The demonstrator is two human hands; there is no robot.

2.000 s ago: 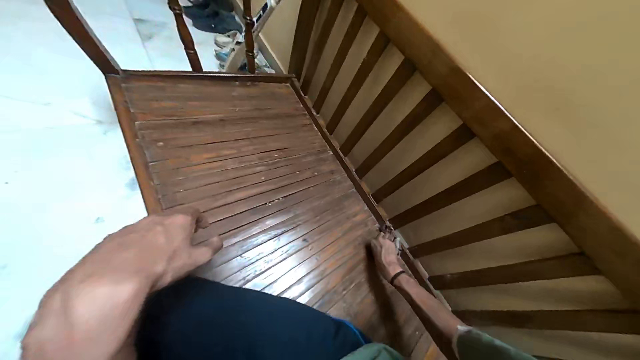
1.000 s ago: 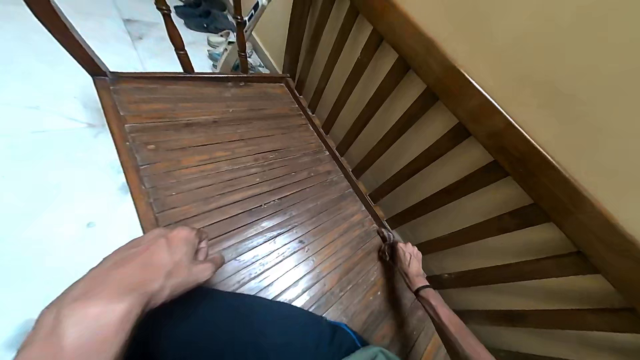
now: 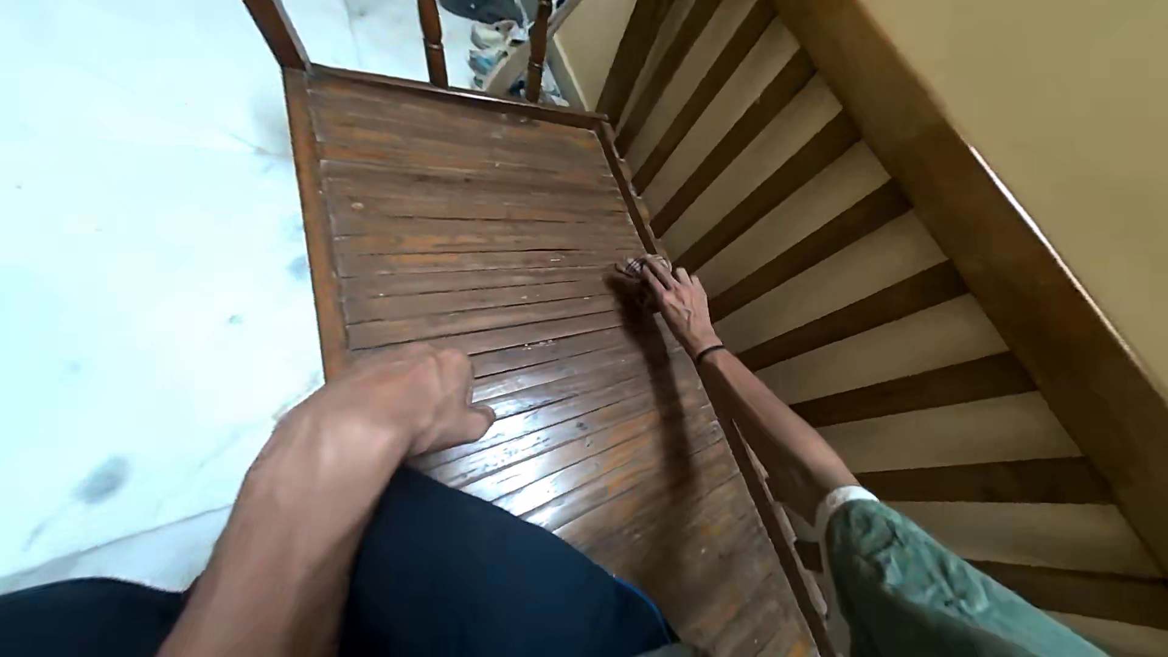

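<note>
My right hand (image 3: 680,301) reaches out to the seat's right edge, its fingers pressed on a small crumpled cloth (image 3: 643,265). The cloth lies against the wooden rim beside the slats; most of it is under the fingers. The slatted wooden seat (image 3: 474,228) is dark brown with worn, lighter patches and a shiny spot near the middle. My left hand (image 3: 415,397) rests with curled fingers at the seat's left edge, above my knee, and shows nothing in it. A dark band circles my right wrist.
A slatted wooden backrest (image 3: 803,228) with a thick top rail (image 3: 995,219) runs along the right, close to a beige wall (image 3: 1049,91). Turned spindles (image 3: 432,41) stand at the far end, with footwear and other items (image 3: 493,50) beyond. Pale floor (image 3: 155,274) lies to the left.
My right hand with the cloth has moved forward along the seat's right edge, away from my body. My left hand has stayed near the left edge.
</note>
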